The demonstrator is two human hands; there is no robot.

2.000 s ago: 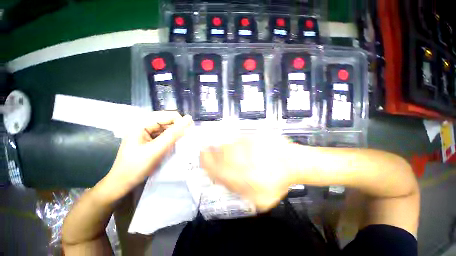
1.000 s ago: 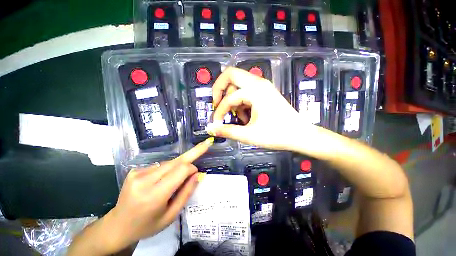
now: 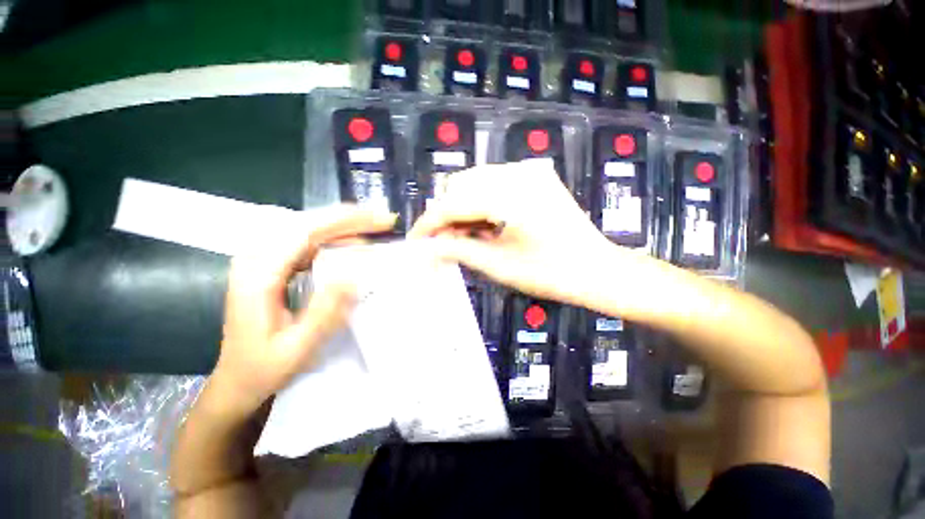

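A white label sheet (image 3: pixel 431 345) with small printing hangs over the lower left of the clear blister tray (image 3: pixel 735 203). My left hand (image 3: pixel 279 299) grips the sheet's upper left edge between thumb and fingers. My right hand (image 3: pixel 527 218) is at the sheet's top edge with its fingertips together; overexposure hides whether a label is between them. Black devices with red round spots and white labels, such as this black device (image 3: pixel 621 188), sit in the tray's pockets. My hands and the sheet cover some of the pockets.
Behind stands another clear tray of similar devices (image 3: pixel 519 76). A white strip (image 3: pixel 183 215) and a small round white fan (image 3: pixel 38 211) are at left. Crinkled clear plastic (image 3: pixel 122 431) is low left. Black trays (image 3: pixel 867 172) on red trays (image 3: pixel 796 203) and a yellow-and-white card (image 3: pixel 891 304) are at right.
Since one second ago, my left hand has drawn back from the device and gripped the sheet, raising it. My right hand has moved from the second device to the sheet's top edge.
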